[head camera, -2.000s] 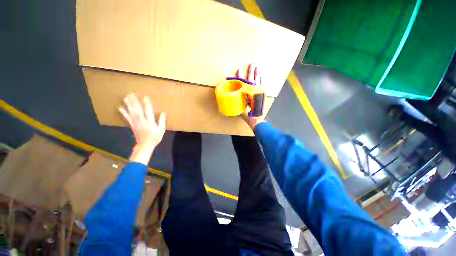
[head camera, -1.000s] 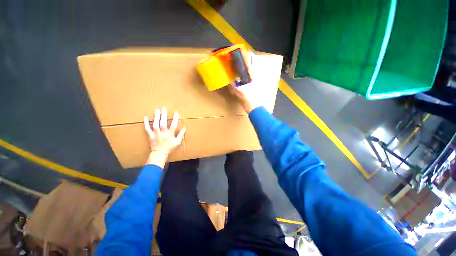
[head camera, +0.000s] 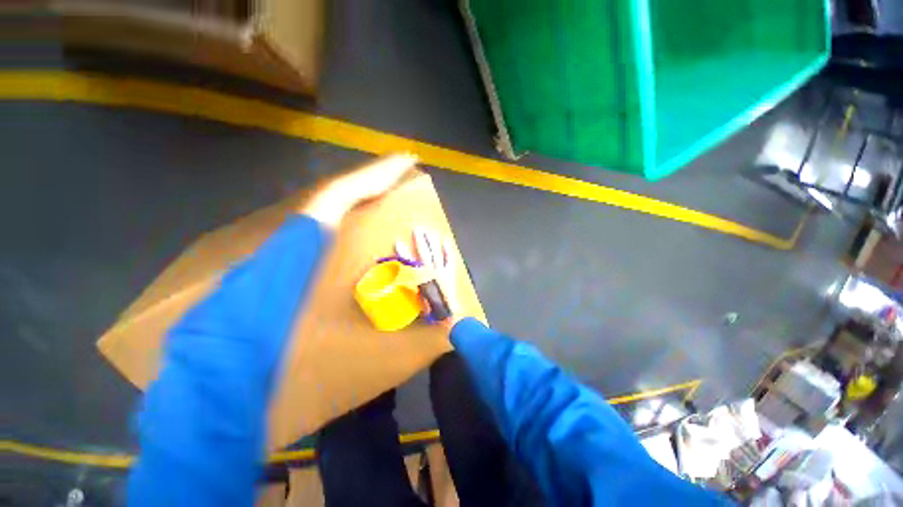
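A closed brown carton (head camera: 337, 366) sits low in front of my legs, turned at an angle. My right hand (head camera: 432, 277) holds the tape gun (head camera: 390, 295), with its yellow roll and dark handle, over the carton's right part, its fingers spread on the cardboard. My left hand (head camera: 362, 186) is blurred and lies at the carton's far edge, reaching across from the left; its fingers look extended and I see nothing in it. My left sleeve hides part of the carton's left side.
A green tote (head camera: 564, 79) stands beyond the carton to the right. Another brown carton (head camera: 287, 45) is at the top left. Yellow lines (head camera: 594, 198) cross the dark grey floor. A cluttered area with white items (head camera: 718, 441) lies at the lower right.
The carton has turned and now lies at an angle. My left hand has moved from the near flap to the far edge. The tape gun has moved down and left. The view has swung.
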